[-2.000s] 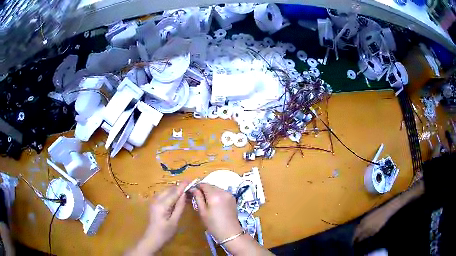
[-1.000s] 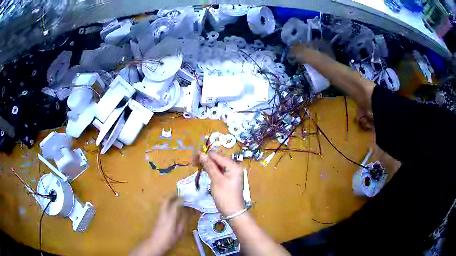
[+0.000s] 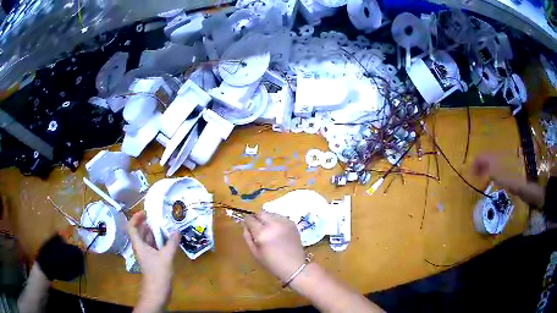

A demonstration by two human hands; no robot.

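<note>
A white round housing point(image 3: 163, 198) with a centre hole, dark inner parts and a small yellow piece stands tilted on the bench in front of me. My left hand point(image 3: 154, 250) holds its lower edge between thumb and fingers. My right hand point(image 3: 275, 239) pinches the thin dark wires point(image 3: 229, 208) that run out of the housing's hole. A white bracket with a round base point(image 3: 305, 205) lies behind my right hand, partly hidden by it.
Another round housing point(image 3: 98, 226) with wires lies at left. White housings point(image 3: 183, 113), discs point(image 3: 314, 158) and tangled wired motors point(image 3: 382, 143) are heaped behind. Another person's hand point(image 3: 485, 168) is near a housing point(image 3: 488, 215) at right. A dark-covered hand point(image 3: 60, 258) is at left.
The open housing now stands upright at my left hand, which has moved left and taken hold of it. My right hand now grips its wires. The other person's arm has drawn back right.
</note>
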